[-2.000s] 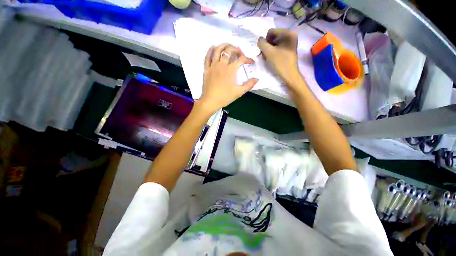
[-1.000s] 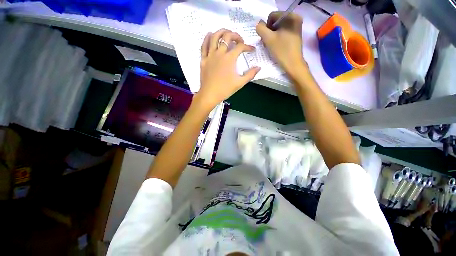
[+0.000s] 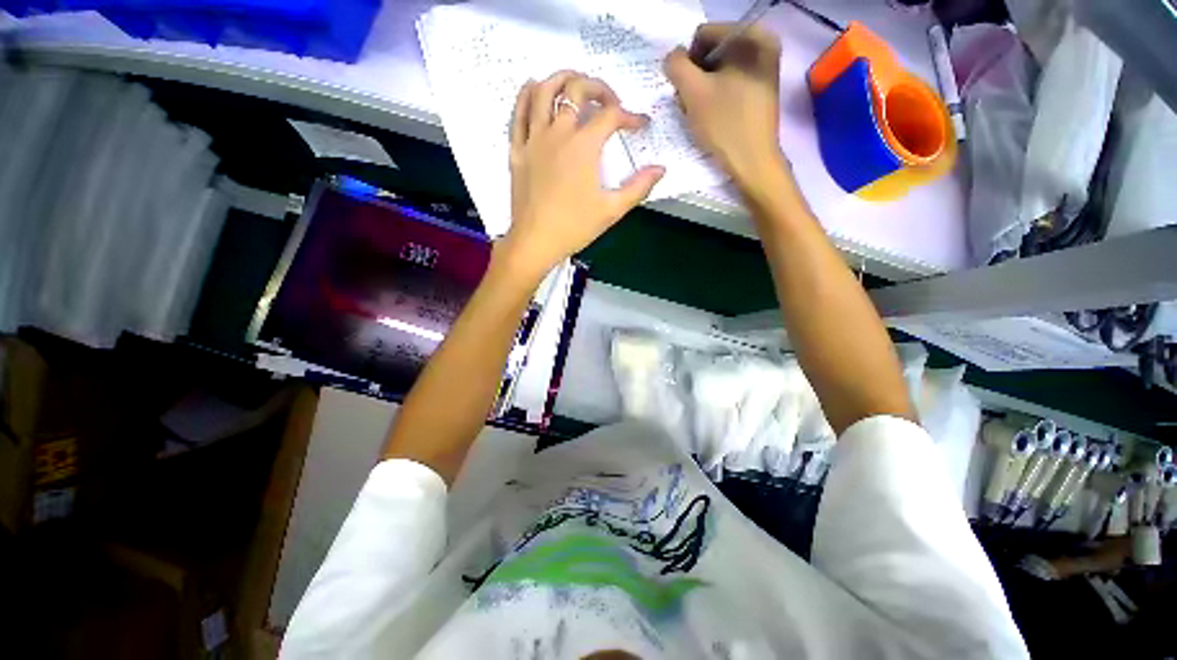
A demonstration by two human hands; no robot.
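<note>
A white record sheet (image 3: 484, 77) with printed or written rows lies on the white shelf and overhangs its front edge. My left hand (image 3: 564, 168) rests on the sheet, fingers spread, with a small white slip (image 3: 620, 160) showing between thumb and forefinger; whether it is gripped is unclear. My right hand (image 3: 732, 97) holds a thin pen (image 3: 741, 29) over the right part of the sheet; the pen tip is hidden by the fingers. An orange and blue tape dispenser (image 3: 862, 126) stands to the right of my right hand.
A blue bin (image 3: 278, 23) is at the upper left. Stacked translucent sleeves (image 3: 97, 206) stand at left. A dark red-purple folder (image 3: 374, 286) lies below the shelf. Bagged white products (image 3: 736, 406) lie before my torso. Unbagged parts (image 3: 1046, 471) and a person's hand (image 3: 1097, 557) are at lower right.
The view has shifted, so the sheet and shelf show more fully. My right hand's pen has come into clear view. My left hand stays flat on the sheet.
</note>
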